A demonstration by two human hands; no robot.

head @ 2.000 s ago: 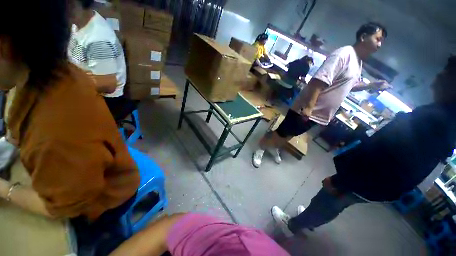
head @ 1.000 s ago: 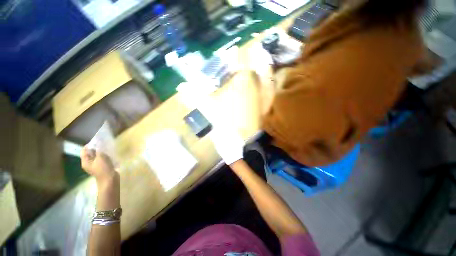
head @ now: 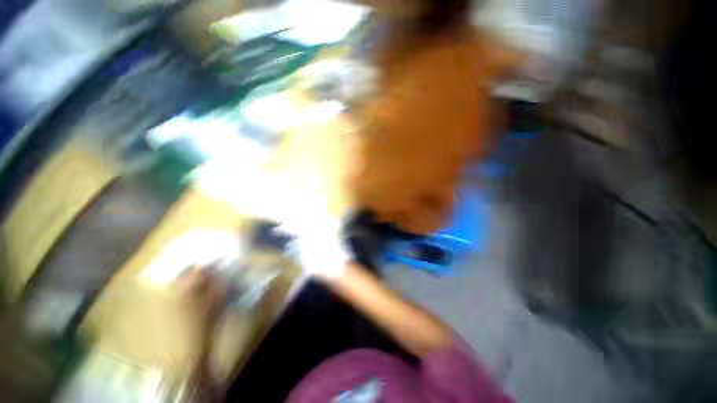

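Observation:
The picture is strongly blurred. My left hand (head: 200, 290), bare, is low over the cardboard-covered bench (head: 126, 311). A silvery, crinkled shape, likely a bubble bag (head: 250, 282), lies or is held just right of it; the contact is unclear. My right hand (head: 321, 248), in a white glove, is at the bench's front edge. A dark unit (head: 270, 234) shows at its left side; whether the fingers grip it is unclear. A white pile, likely bubble bags (head: 185, 253), is behind my left hand.
An open carton (head: 59, 201) stands at the left back. A neighbour in an orange-brown top (head: 428, 130) sits close on my right, on a blue stool (head: 464, 224). White blurred items (head: 228, 142) lie on the bench between the carton and the neighbour.
The view has swung right and blurred. My left hand, earlier raised with a pale bag near the carton, is now lower and closer to my right hand. The dark unit is beside my right glove.

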